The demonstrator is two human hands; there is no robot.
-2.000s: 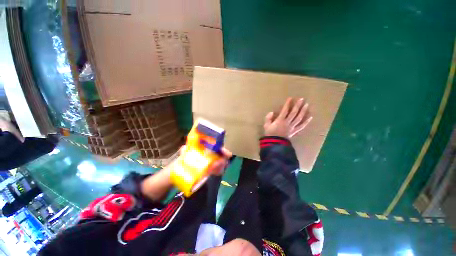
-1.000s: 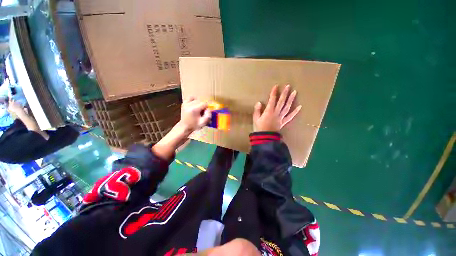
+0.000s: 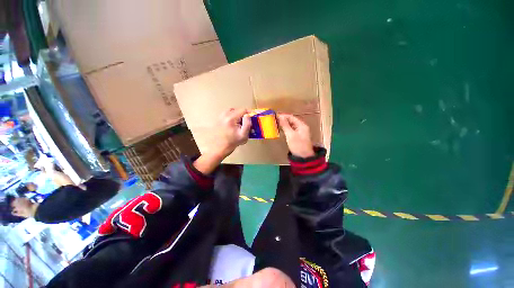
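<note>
A brown carton (image 3: 220,93) lies in front of my legs, its large face up and a narrow side showing at its right. My left hand (image 3: 232,130) is closed around an orange-yellow and blue-purple tape dispenser (image 3: 269,125), held over the middle of the carton. My right hand (image 3: 297,135) is at the dispenser's right edge, fingers bent and fingertips close to it. Whether the fingertips pinch tape cannot be made out. No tape strip is clearly visible.
A stack of flat cartons (image 3: 132,56) with printed text stands at the upper left. Brown carton dividers (image 3: 147,160) lie below it. Another person (image 3: 76,199) in dark clothing is at the far left. Yellow-black floor tape (image 3: 406,216) crosses the green floor.
The carton has tilted, its right end rising in view, and its narrow side now shows. My right hand has left its flat palm-down place and moved left beside the dispenser. The dispenser has moved slightly right.
</note>
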